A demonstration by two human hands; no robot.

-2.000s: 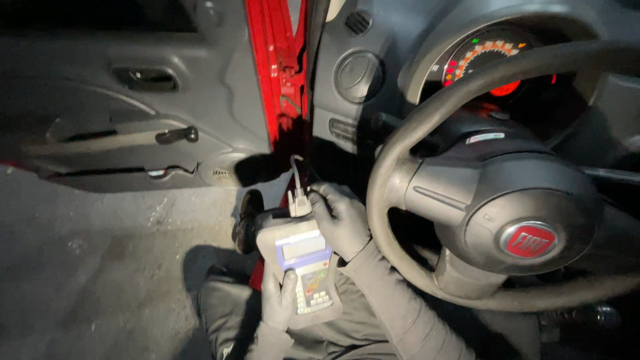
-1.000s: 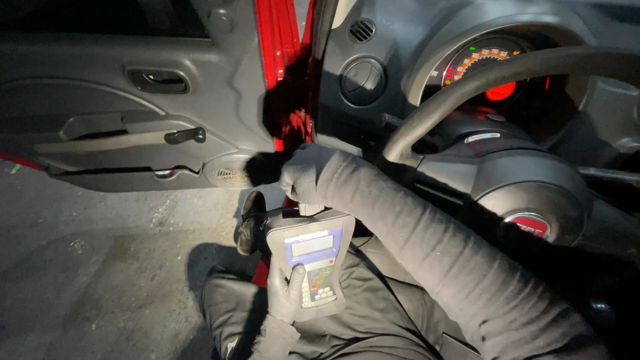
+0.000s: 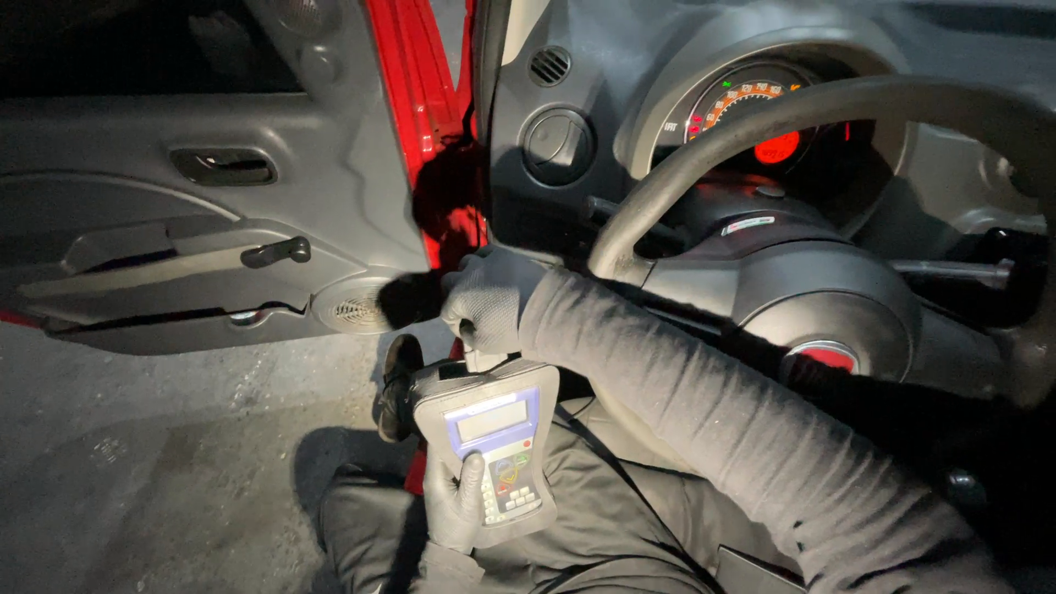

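Note:
My left hand (image 3: 455, 499), in a grey glove, grips the lower left side of a handheld diagnostic tester (image 3: 495, 445) with a small display, a keypad and a dark rim. The tester lies tilted over my lap. My right hand (image 3: 488, 299), gloved too, is closed at the tester's top end, by a pale cable connector (image 3: 485, 360) that shows just under its fingers. How far the fingers wrap the connector is partly hidden, and the cable itself is out of sight behind the hand.
The steering wheel (image 3: 660, 194) stands at the right, before a lit instrument cluster (image 3: 759, 124). At the left is the opened car door (image 3: 330, 190) with its window crank (image 3: 276, 252). A red door frame (image 3: 417, 107) runs between door and dashboard. A shoe (image 3: 400, 388) is beside the sill.
My right hand has moved from the right of the connector to above it, and its forearm now crosses in front of the steering wheel's lower left. My left hand still holds the tester.

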